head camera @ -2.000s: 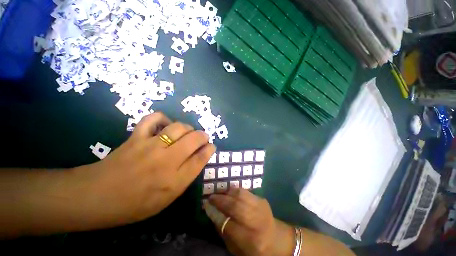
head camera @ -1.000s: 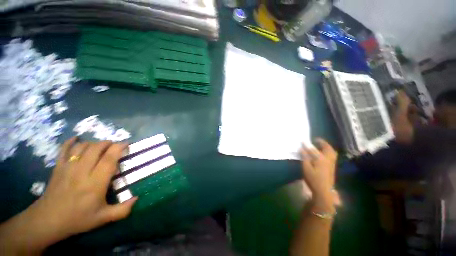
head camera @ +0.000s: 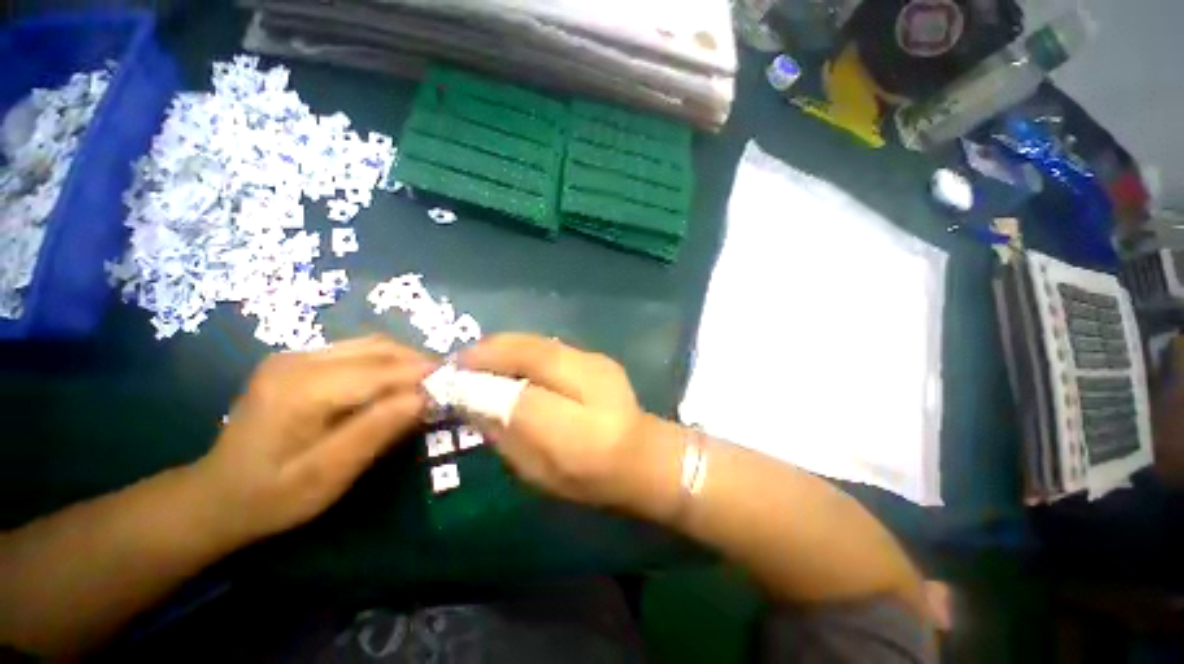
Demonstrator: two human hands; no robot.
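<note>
My left hand (head camera: 318, 422) and my right hand (head camera: 558, 415) meet over the PCB panel (head camera: 474, 503), fingertips close together near its upper part. A pale covering is on a right finger. A small white square piece (head camera: 445, 477) lies on the panel with others just above it; green shows below. A small white thing is at the fingertips, and I cannot tell which hand grips it. My hands hide the panel's upper rows. A small cluster of white pieces (head camera: 422, 309) lies just beyond the fingers, and a large heap (head camera: 234, 195) lies further left.
A blue bin (head camera: 98, 195) with white pieces stands at left. Two stacks of green PCB panels (head camera: 487, 145) lie behind, before stacked white boards (head camera: 597, 39). A white sheet (head camera: 825, 324) lies right, then carrier boards (head camera: 1091, 363). A bottle (head camera: 1000, 84) lies at the back.
My right hand has moved left from the white sheet's near corner to the panel, beside my left hand. The camera view has shifted, bringing the blue bin back into sight.
</note>
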